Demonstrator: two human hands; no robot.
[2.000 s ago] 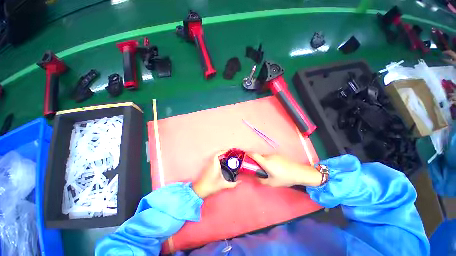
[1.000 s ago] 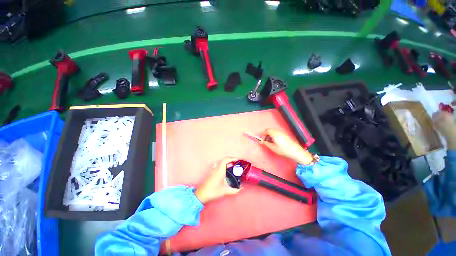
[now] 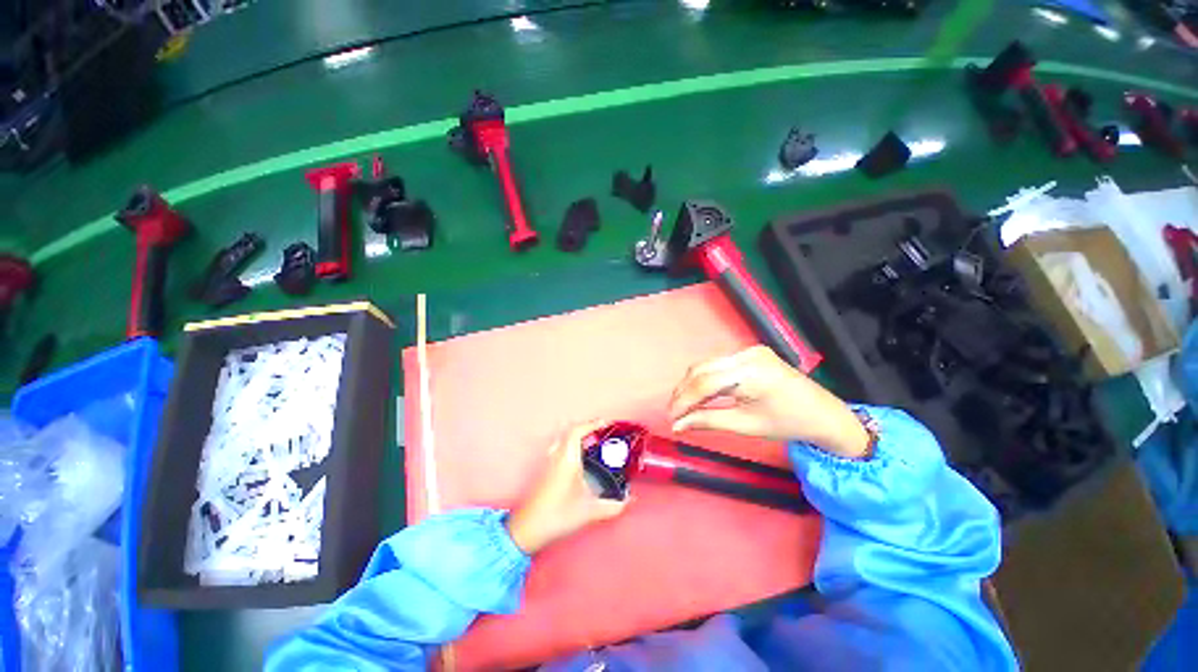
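A red-and-black tool body (image 3: 716, 473) lies across the salmon mat, its open end with a pale round insert facing up. My left hand (image 3: 558, 496) is closed around the black part at that open end. My right hand (image 3: 749, 397) is above the body, just right of the open end, fingertips pinched together. The slim tweezers are mostly hidden in its fingers; only a small dark bit shows. Thin red strands show at the open end.
A foam tray of white parts (image 3: 364, 453) and a blue bin (image 3: 155, 525) are left. A foam tray of black parts (image 3: 821, 289) and a cardboard box (image 3: 1038, 282) are right. Another tool body (image 3: 759, 309) overlaps the mat's upper right corner. More bodies lie on the green surface.
My right hand let go of the tool body, took the tweezers from the mat and moved back toward the open end. My left hand stays at the end; the body now lies angled right.
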